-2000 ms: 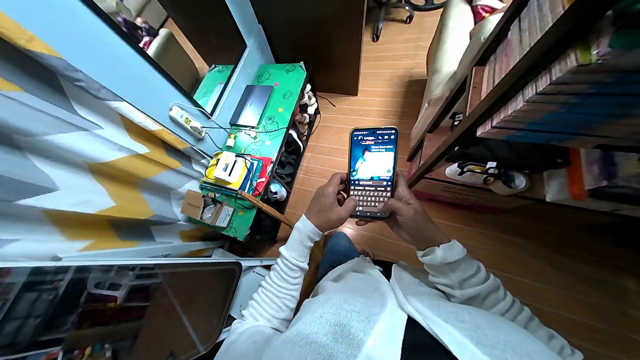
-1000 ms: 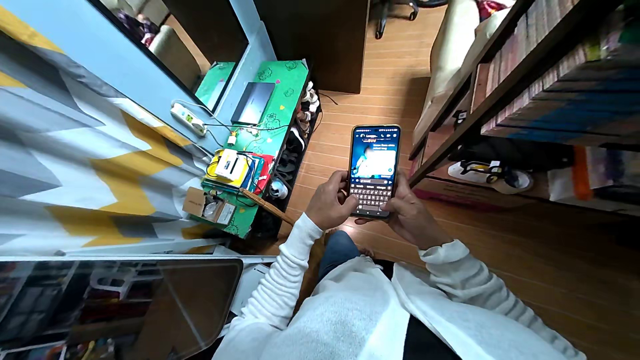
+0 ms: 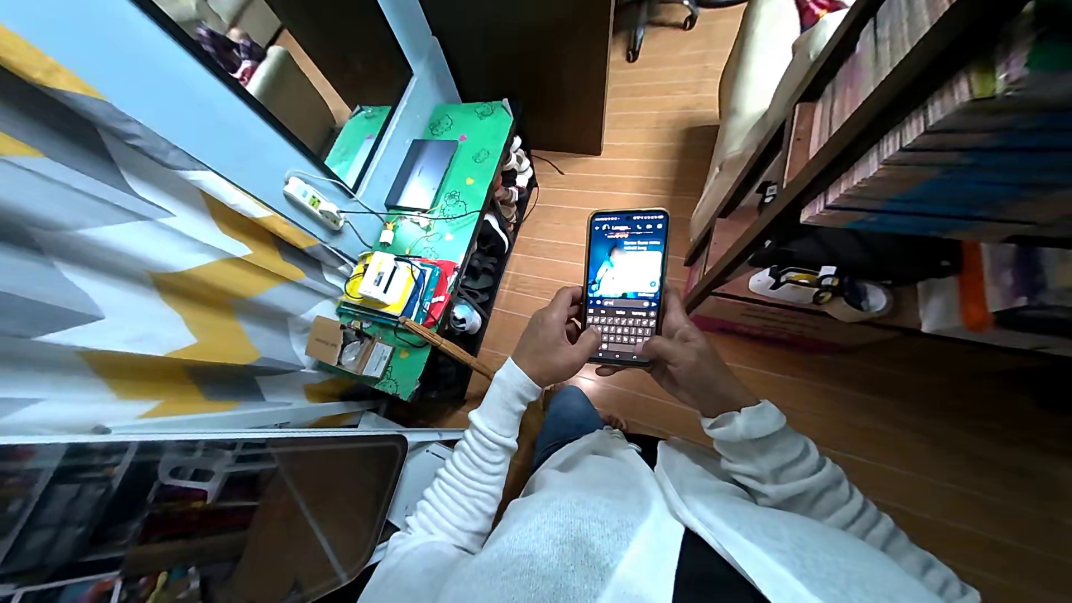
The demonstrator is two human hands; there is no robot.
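Observation:
A smartphone (image 3: 626,285) is held upright between my two hands, its lit screen showing a chat and an on-screen keyboard. My left hand (image 3: 554,339) grips the lower left side, the thumb over the keyboard. On the lower right side is my right hand (image 3: 691,356), its thumb over the keyboard's lower right part. The fingers behind the phone are mostly hidden. White sleeves cover both arms.
To the left, a green-covered shoe rack (image 3: 456,180) bears a closed laptop (image 3: 423,173), stacked books and an open cardboard box (image 3: 347,347). A power strip (image 3: 312,203) is on the wall. Shelves of books (image 3: 921,159) stand right. Wooden floor (image 3: 662,100) lies ahead.
Text has appeared in the phone's typing field and the word suggestions have changed. Both hands have stayed around the phone.

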